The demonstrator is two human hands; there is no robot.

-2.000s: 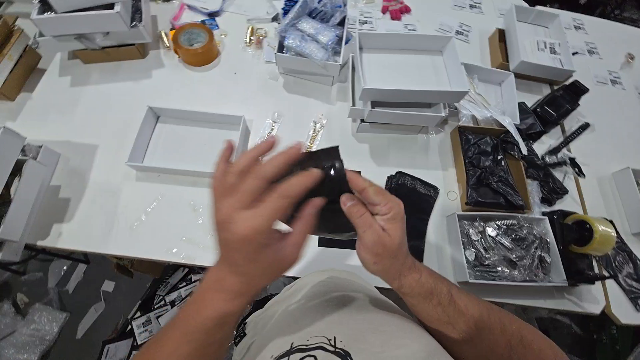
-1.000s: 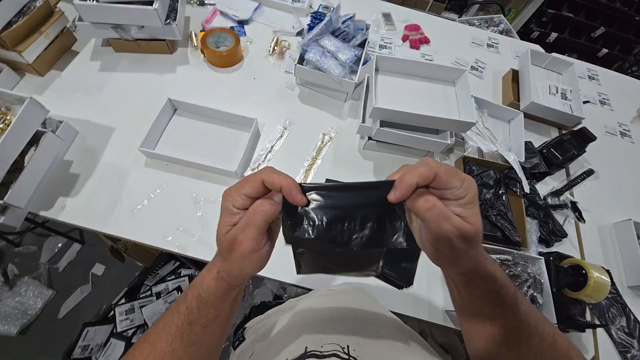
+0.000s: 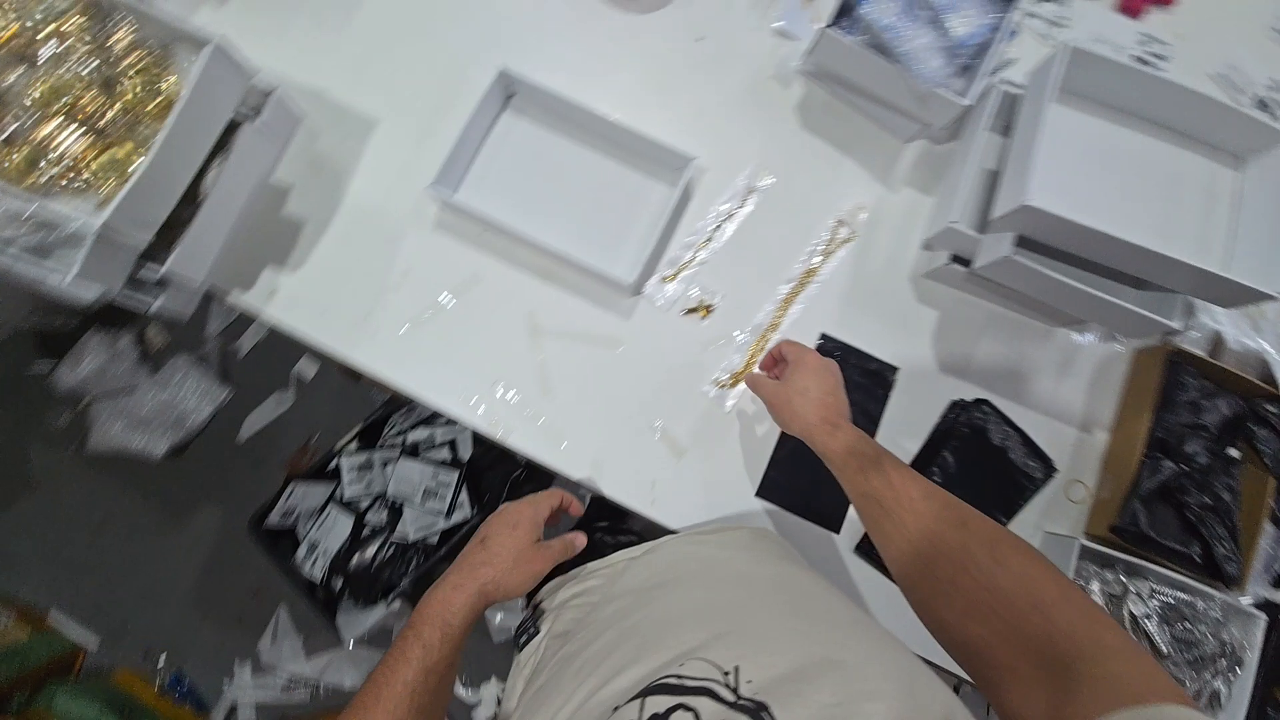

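Note:
My right hand point(image 3: 802, 392) has its fingers at the near end of a gold chain in a clear plastic sleeve point(image 3: 790, 300), which lies on the white table; whether they grip it cannot be told. Under that wrist is a flat black plastic bag point(image 3: 862, 385). A second clear sleeve with a thin gold chain point(image 3: 715, 235) lies to the left, with a small gold piece point(image 3: 699, 308) at its lower end. My left hand point(image 3: 530, 540) hangs by the table's front edge, fingers apart, holding nothing visible. More black bags point(image 3: 985, 455) lie right of the right forearm.
A shallow white box point(image 3: 575, 185) stands behind the sleeves. White boxes point(image 3: 1130, 170) are stacked at right, near a cardboard box of black plastic point(image 3: 1180, 470) and a white box of silvery packets point(image 3: 1170, 625). Gold-filled packets point(image 3: 85, 100) fill a box at left. Below the edge is a container of labelled black packages point(image 3: 400, 490).
Both hands have let go of the black bag they held up between them. The right hand is now at a sleeved chain, the left at the table edge. The view has shifted left and downward.

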